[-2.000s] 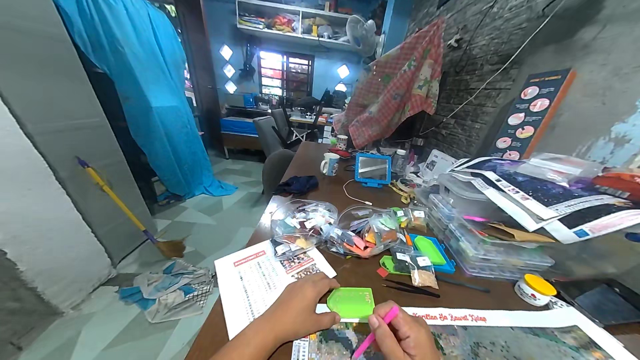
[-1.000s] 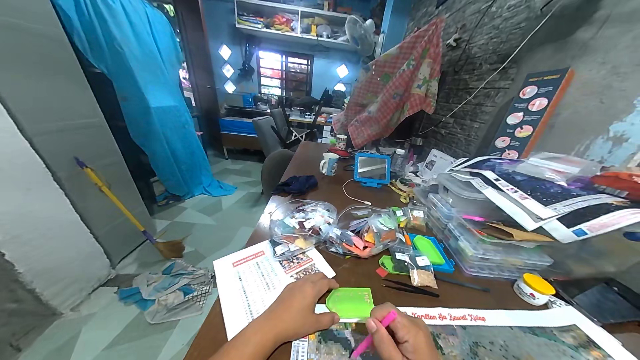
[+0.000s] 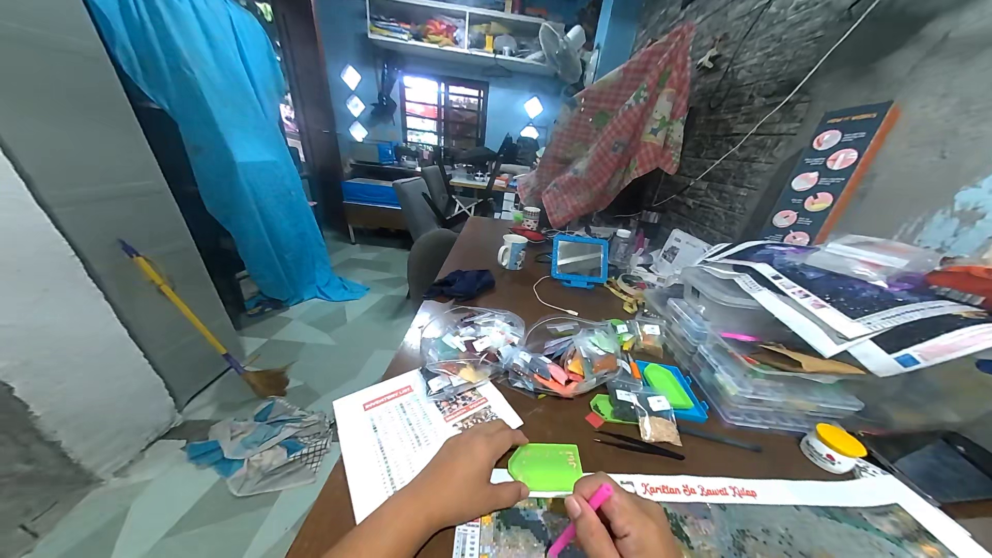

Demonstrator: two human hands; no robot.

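My left hand (image 3: 465, 480) has its thumb and fingers at the left edge of a green plastic bead tray (image 3: 545, 466), which holds a few tiny beads at its right end. Between the thumb and fingers of my right hand (image 3: 624, 519) is a pink diamond-painting pen (image 3: 580, 521), its lower end pointing down and left over the canvas. The diamond-painting canvas (image 3: 806, 527), with a white border and red lettering, lies under both hands. A printed inventory sheet (image 3: 387, 442) is left of the tray. Black tweezers (image 3: 639, 445) lie beyond it.
Clear bags of small bead packets (image 3: 473, 341) sit beyond the sheet. To the right are a blue tray (image 3: 697, 403), stacked clear plastic boxes (image 3: 767, 387) with prints on top, and a yellow-lidded tub (image 3: 833, 448). Farther back stand a mug (image 3: 512, 253) and a blue-framed tablet (image 3: 580, 260).
My right hand and the pink pen have shifted slightly around the tray's lower right corner. My left hand stays at the tray's left edge.
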